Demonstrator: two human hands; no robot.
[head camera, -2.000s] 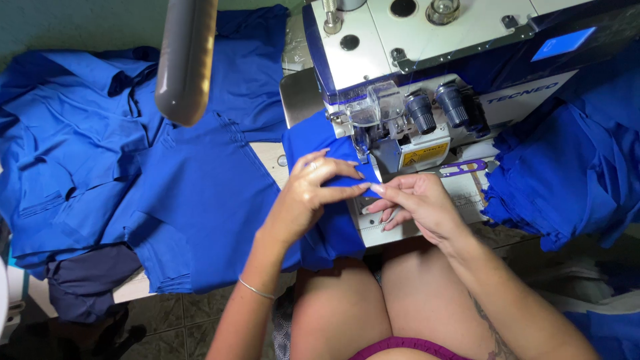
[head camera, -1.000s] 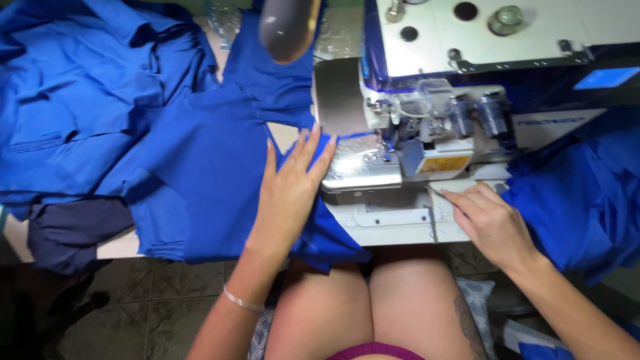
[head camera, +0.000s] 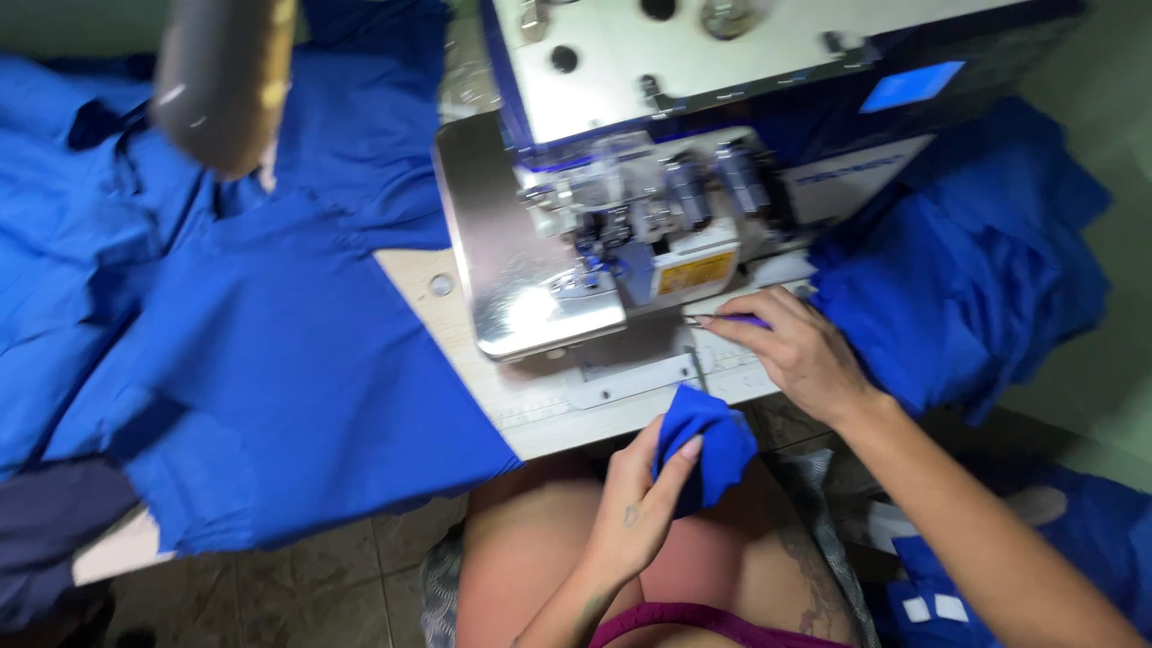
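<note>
My left hand (head camera: 643, 495) grips a bunched piece of blue fabric (head camera: 706, 445) above my lap, in front of the table edge. Between the thumb and fingers of my right hand (head camera: 796, 351) is a slim purple tool with a dark metal tip (head camera: 742, 319), perhaps tweezers or small snips. That hand is at the table just right of the overlock sewing machine (head camera: 720, 99). No cloth lies on the machine's shiny metal plate (head camera: 522, 297). A large blue fabric piece (head camera: 297, 360) spreads over the table at the left.
More blue fabric (head camera: 972, 270) is heaped right of the machine. A dark lamp-like object (head camera: 220, 90) hangs at the upper left. Dark cloth (head camera: 54, 522) lies at the table's left end. Blue pieces with white patches (head camera: 936, 607) are low at the right.
My left hand has left the fabric beside the machine plate and now holds a small blue piece over my lap. The large blue fabric has shifted left off the plate. My right hand now shows the purple tool.
</note>
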